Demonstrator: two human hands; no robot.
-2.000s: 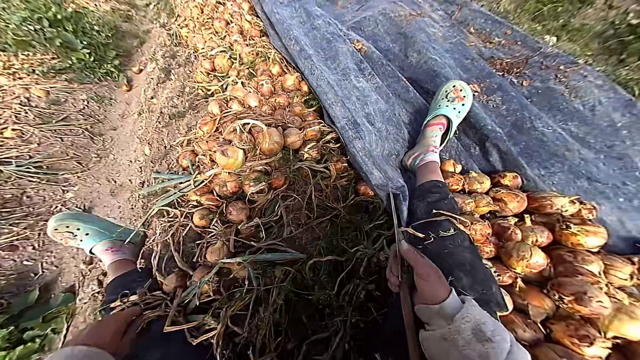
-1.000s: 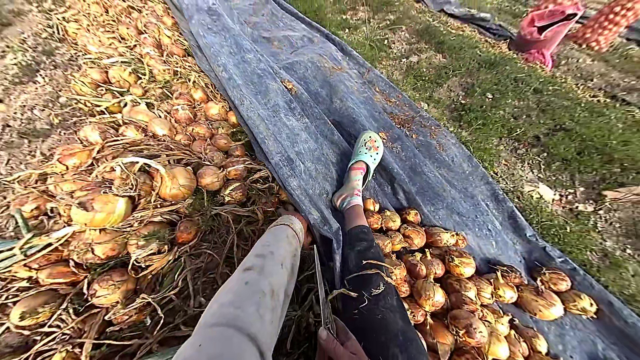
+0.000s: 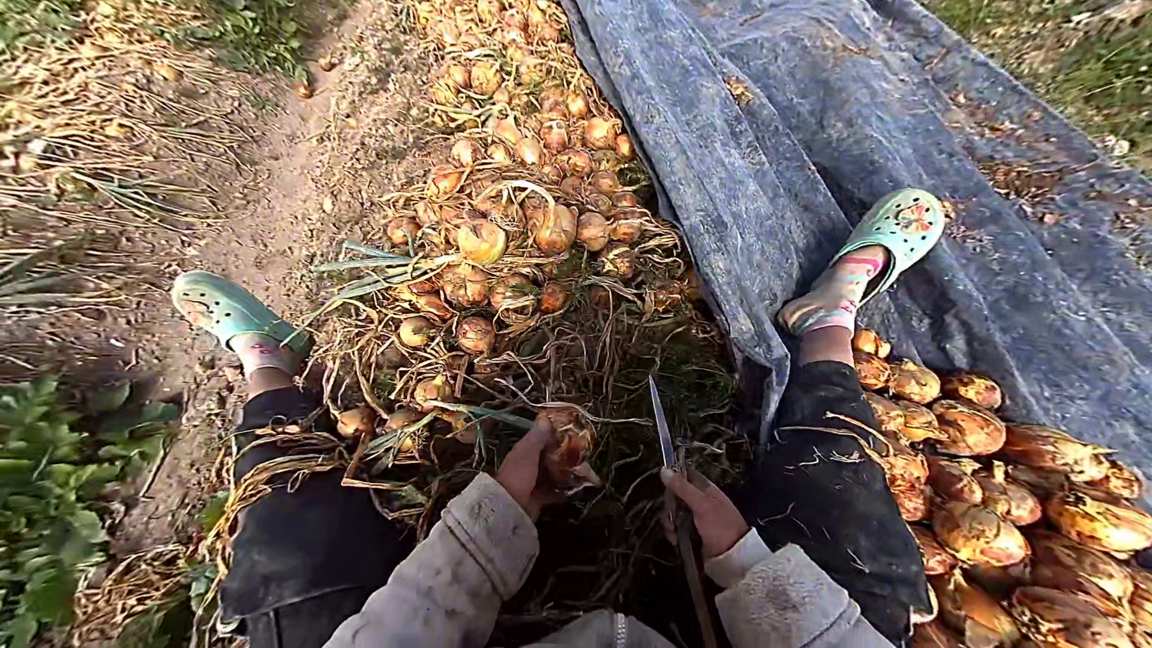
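Observation:
My left hand (image 3: 526,468) holds an onion (image 3: 567,445) between my knees, its dry stalk trailing toward the heap. Close by on the right, my right hand (image 3: 706,513) is closed around a tool with a narrow metal blade (image 3: 662,423) that points up and away from me; a long dark part extends below the hand. The blade and the onion are apart. Ahead of my left hand lies a heap of onions with dried tops (image 3: 513,292). Beside my right leg, onions without long tops (image 3: 976,531) are piled on a blue-grey fabric sheet (image 3: 765,180).
My legs are spread, with a green clog (image 3: 229,310) on bare soil at left and another clog (image 3: 900,229) on the sheet. Leafy green plants (image 3: 54,504) grow at lower left. Dry stalks (image 3: 117,117) cover the ground at upper left. Grass (image 3: 1080,72) borders the sheet.
One second ago my left arm reached forward to the sheet's edge; now that hand is back between my knees with an onion. The view has swung left since then.

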